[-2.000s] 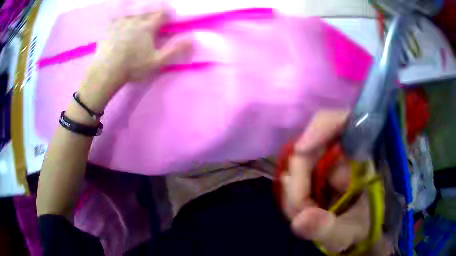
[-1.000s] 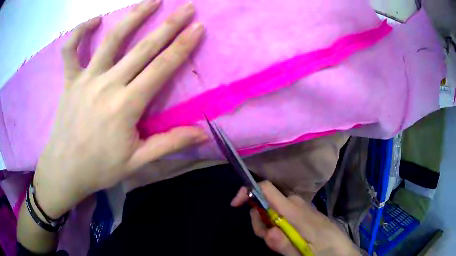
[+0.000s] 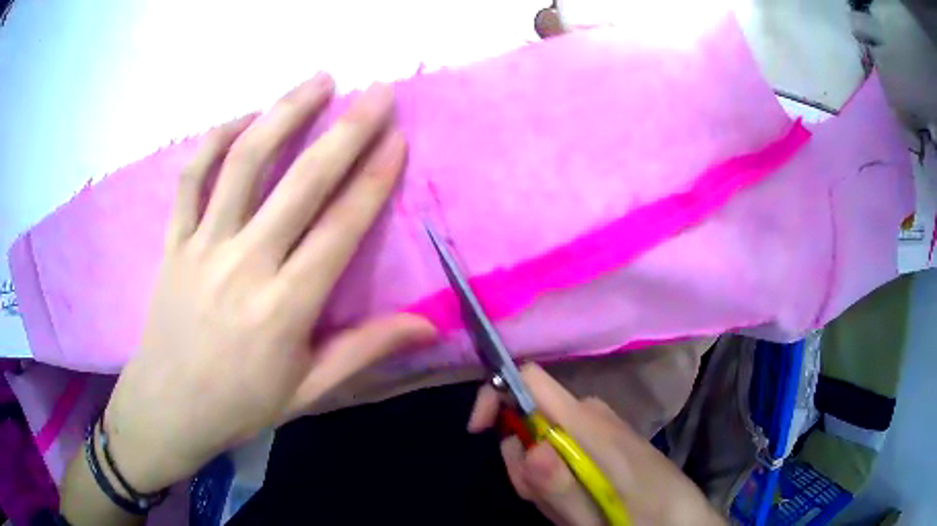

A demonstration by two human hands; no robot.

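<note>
A garment panel (image 3: 637, 113) lies pale pink side up on the white table, its lower edge over my lap. A narrow magenta strip (image 3: 616, 241) runs slanting across it. My left hand (image 3: 257, 257) lies flat on the panel with fingers spread, thumb over the strip's left end. My right hand (image 3: 575, 447) holds the fabric scissors (image 3: 483, 334) by the yellow and red handles. The blades look nearly closed and cross the strip; the tip is on the pale cloth just right of my left fingers, near a small magenta mark or slit.
The white table (image 3: 154, 62) spreads behind the panel. A brown rounded notch (image 3: 550, 21) shows at the top. A blue basket (image 3: 791, 493) stands at lower right, with a blue upright edge beside it. More magenta cloth hangs at lower left.
The scissors have come from the right side onto the panel, and their tip now reaches past the strip. My left hand and the cloth sit slightly lower in view than one second ago.
</note>
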